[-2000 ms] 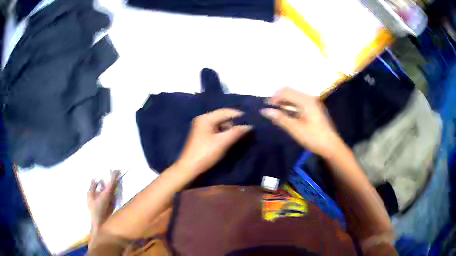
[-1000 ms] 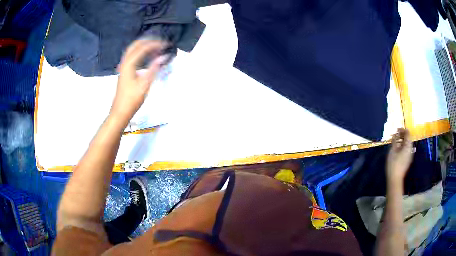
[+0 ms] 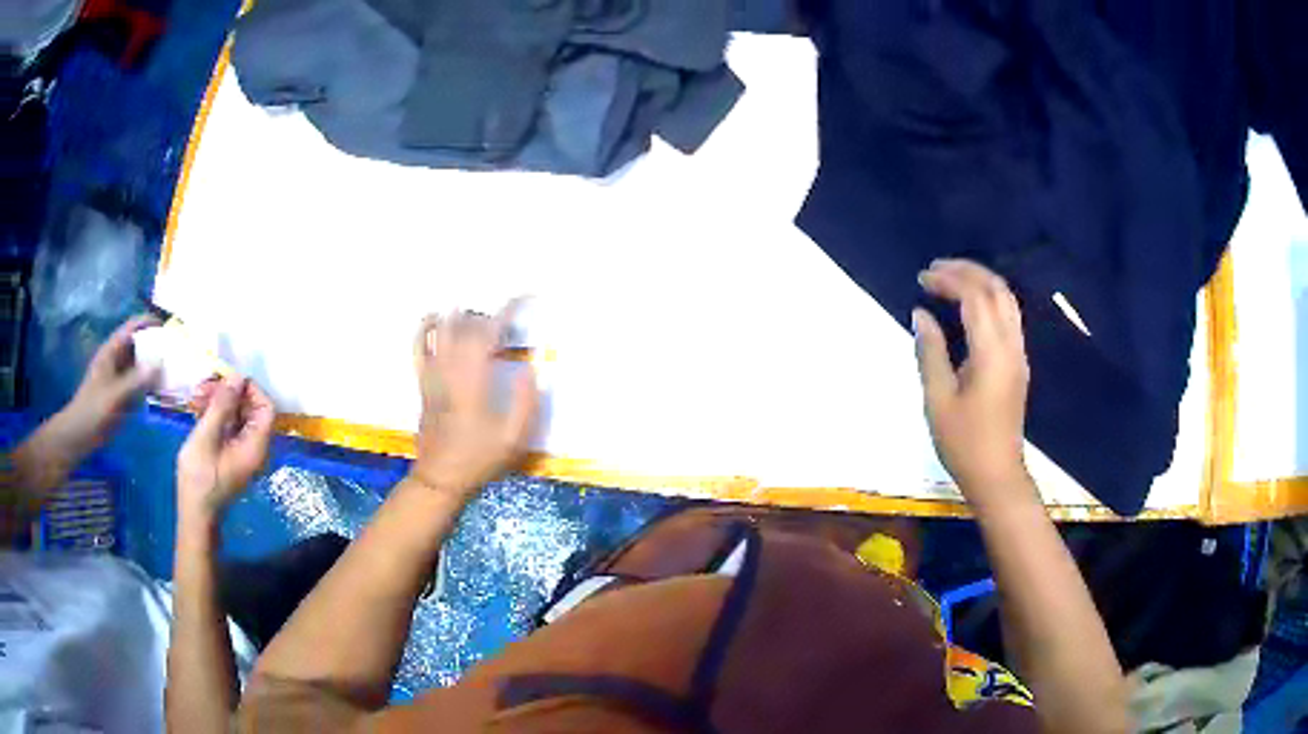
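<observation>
A navy garment lies over the right part of the white table top, its pointed lower corner near the front edge. A short white bar, possibly chalk, lies on it. My right hand is at the garment's left edge, fingers curved and apart, with nothing visible in it. The bar is right of this hand, not touching it. My left hand is blurred, low over the white table top near the front edge. Something pale and a small orange-dark bit show by its fingertips; I cannot tell if it holds them.
Crumpled dark grey garments lie at the back left. Another person's hands hold a small white thing at the table's left corner. Yellow-orange tape lines the front edge. Dark and beige cloth is below the table at the right.
My left hand has moved from the grey garments down to the white top. My right hand has moved from the front edge to the navy garment. Another person's hands and the white bar now show.
</observation>
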